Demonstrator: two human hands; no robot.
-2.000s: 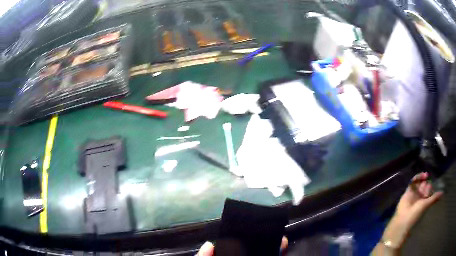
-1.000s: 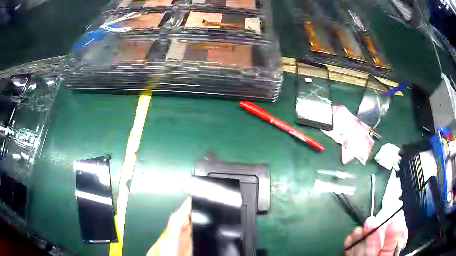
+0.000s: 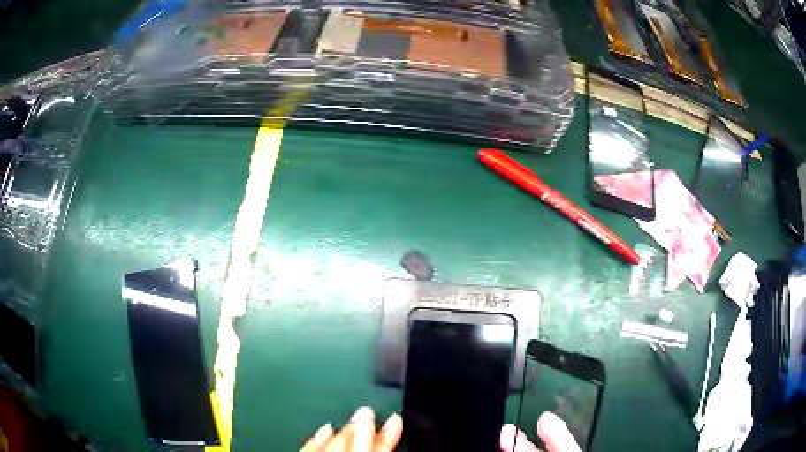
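Observation:
A glossy black phone-sized panel (image 3: pixel 460 380) lies upright in the recess of the silvery jig (image 3: pixel 393 331), its lower end cut off by the frame. My left hand (image 3: pixel 353 433) is at the bottom edge, fingers apart and empty, fingertips by the panel's left side. My right hand (image 3: pixel 541 434) is right of the black panel, with two fingertips at the left part of a see-through glass panel with a black border (image 3: pixel 566 371). That panel overlaps the jig's right side. Both palms are cut off.
A dark display panel (image 3: pixel 170 362) lies left of the yellow tape (image 3: pixel 252 221). Stacked clear trays (image 3: pixel 353 97) stand at the back. A red marker (image 3: pixel 557 205), a pink-and-white piece (image 3: pixel 685 229), clear strips (image 3: pixel 654 333), a dark tool (image 3: pixel 676 375) and white wipes (image 3: pixel 733 388) lie right.
The black panel from my left hand now lies in the jig, and that hand is off it. My right hand has come from the wipes to the see-through panel. The view has shifted.

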